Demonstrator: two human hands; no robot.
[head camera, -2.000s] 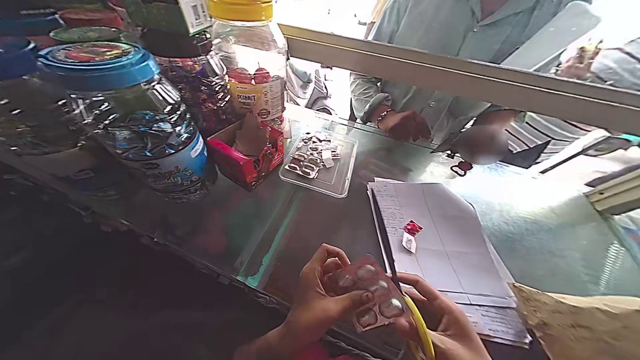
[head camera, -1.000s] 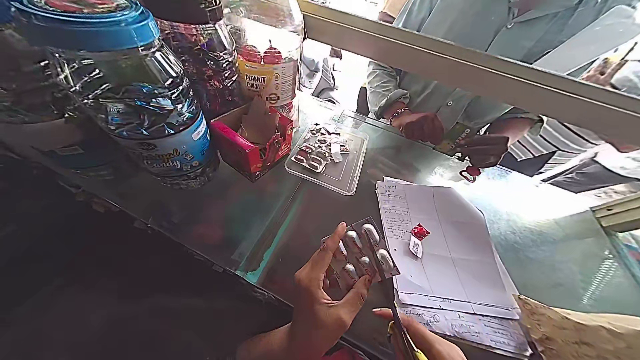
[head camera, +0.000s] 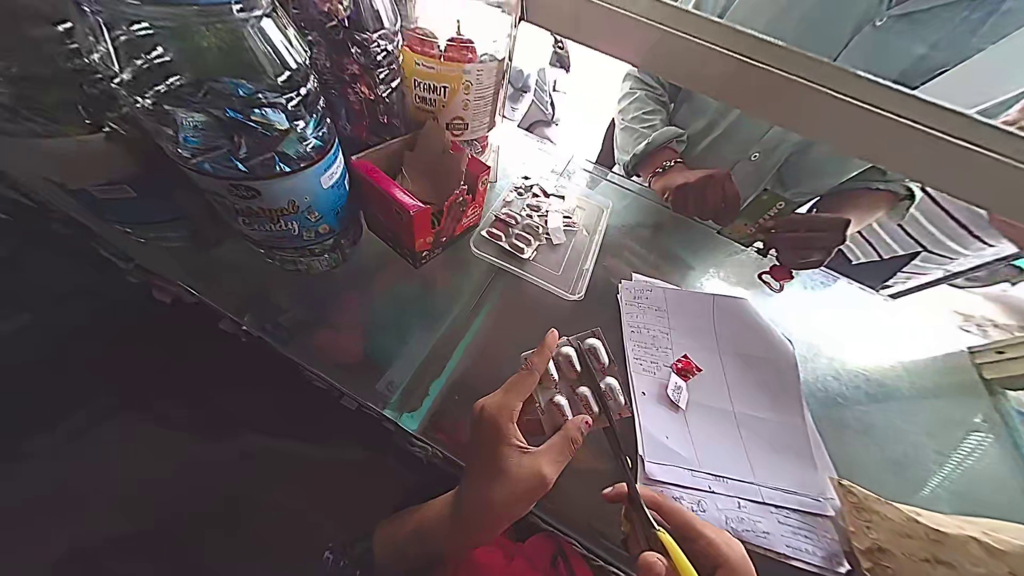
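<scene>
My left hand (head camera: 516, 440) holds a silver blister pack of capsules (head camera: 570, 384) between its thumb and fingers, above the glass counter. My right hand (head camera: 680, 532), at the bottom edge, grips yellow-handled scissors (head camera: 626, 468). Their dark blades lie across the pack between two columns of blisters. Right of the pack rests a stack of written papers (head camera: 736, 384), with a small red wrapped piece (head camera: 686, 368) and a white slip (head camera: 677, 392) on it. Farther off, a clear plastic lid (head camera: 578, 268) holds several cut blister pieces (head camera: 524, 224).
A red open carton (head camera: 400, 212) stands beside a blue-labelled candy jar (head camera: 272, 200) and a peanut chikki jar (head camera: 456, 88). Beyond the metal counter rail (head camera: 768, 104), a person's hands (head camera: 704, 196) hold a green card-like item. Brown paper packaging (head camera: 920, 532) lies at the lower right.
The blister pack has turned in my left hand, and the scissor blades have come over it. Across the counter, the person's hands now hold a green item. The view has shifted nearer.
</scene>
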